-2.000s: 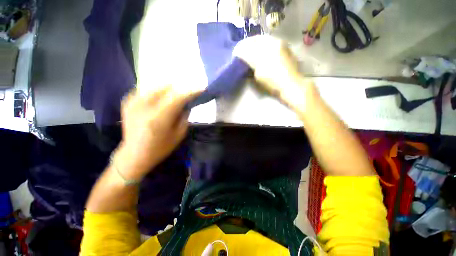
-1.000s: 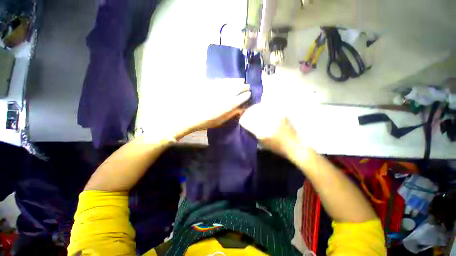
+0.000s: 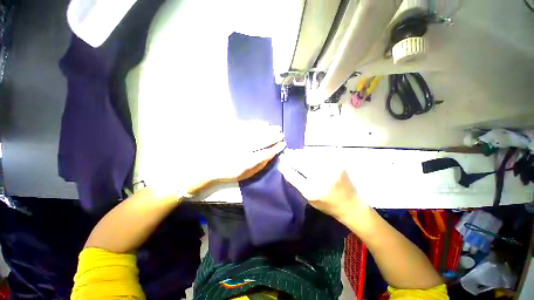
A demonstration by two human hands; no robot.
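A dark purple fabric panel runs from my lap over the front table edge, under my hands and up the bed to the presser foot and needle. A narrow folded band lies along its right side. My left hand lies on the panel with fingertips just below the needle, washed out by glare. My right hand holds the panel at its right side near the table edge, thumb and fingers together on the cloth. The off-white sewing machine head stands at the top centre-right.
Stacked purple cloth hangs over the left front edge. A white rounded bar is at the upper left. Black-handled scissors, a yellow and pink tool and a cream dial are on the right. Dark strips lie at the right edge.
The panel's far part has moved further up the bed past the needle, left of the machine head. Both hands remain on the cloth below the needle. The view has shifted, showing more of the machine head.
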